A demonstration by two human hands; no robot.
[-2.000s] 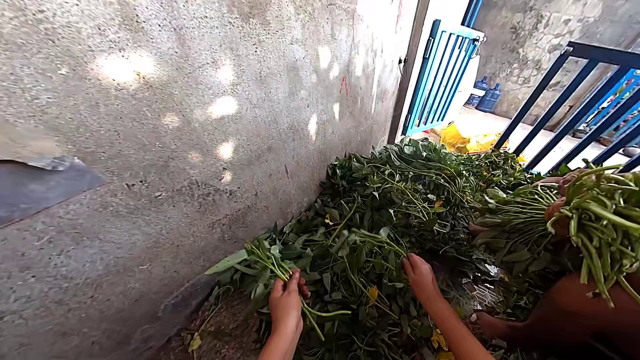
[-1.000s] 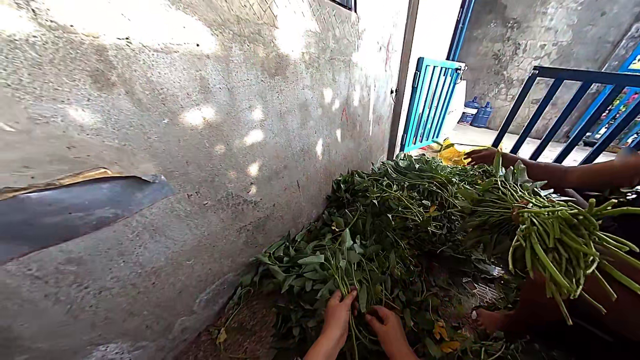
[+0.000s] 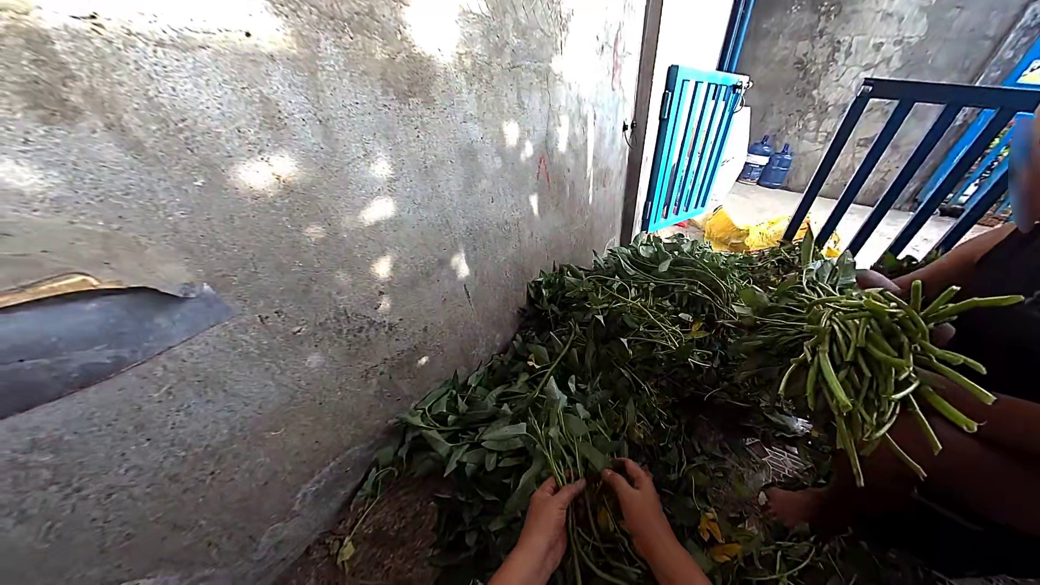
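Low in the view, my left hand point(image 3: 548, 520) pinches a few thin green stems point(image 3: 571, 528) of a leafy vegetable, their leaves pointing away from me. Just right of it, my right hand point(image 3: 638, 505) has its thumb and fingertips at the leaves and stems; whether it grips one cannot be told. Both hands are over the near part of a large heap of leafy greens point(image 3: 650, 325) that lies along the wall. At the right, another person holds a thick bunch of cut green stems point(image 3: 869, 357), cut ends toward me.
A rough concrete wall point(image 3: 366, 244) runs along the left, with a torn grey sheet point(image 3: 106, 333) on it. Behind the heap are a light blue gate point(image 3: 695, 150), yellow plastic point(image 3: 747, 234), blue water jugs point(image 3: 776, 166) and a dark blue railing point(image 3: 926, 154). A co-worker's bare foot point(image 3: 792, 505) rests near the greens.
My hands were wide apart two seconds ago, the left holding a few stems; they are now close together. The co-worker's bunch has come up from the right edge, its cut ends spread out.
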